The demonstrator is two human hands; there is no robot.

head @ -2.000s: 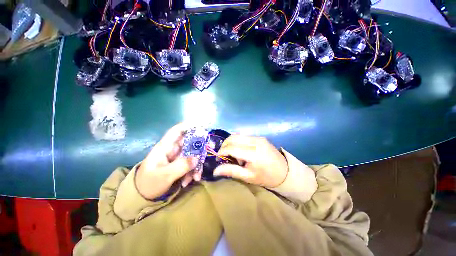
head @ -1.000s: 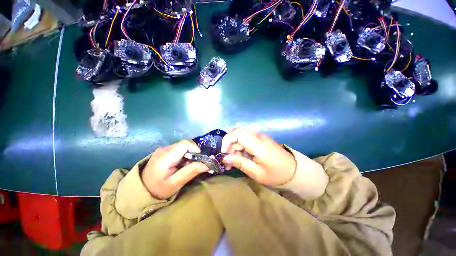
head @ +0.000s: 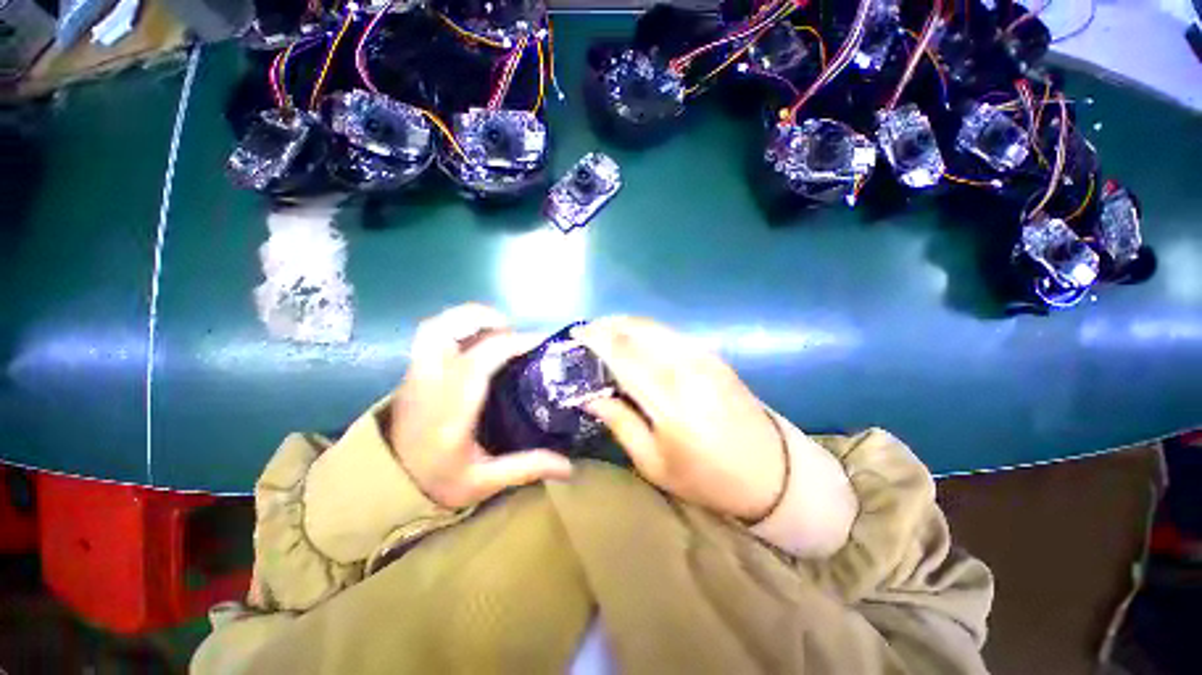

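A black round camera housing [head: 510, 411] is between my hands at the bench's front edge, close to my body. A silvery circuit board [head: 570, 376] lies over its open side. My left hand [head: 452, 409] holds the housing from the left, thumb along the near side. My right hand [head: 683, 411] is at the right, its fingers and thumb on the board and housing rim. The leads between board and housing are hidden.
A loose board module [head: 584, 191] lies on the green bench top [head: 791, 396]. Wired units stand at the back left [head: 501, 143] and back right [head: 824, 158], coloured leads upright. A worn whitish patch [head: 305, 277] is at left. A red stool or bin [head: 112, 554] is below left, cardboard [head: 1055, 541] below right.
The board, earlier held up in my left fingers and then tilted near the housing, now lies over the housing. My left hand has moved from the board to the housing, my right onto the board.
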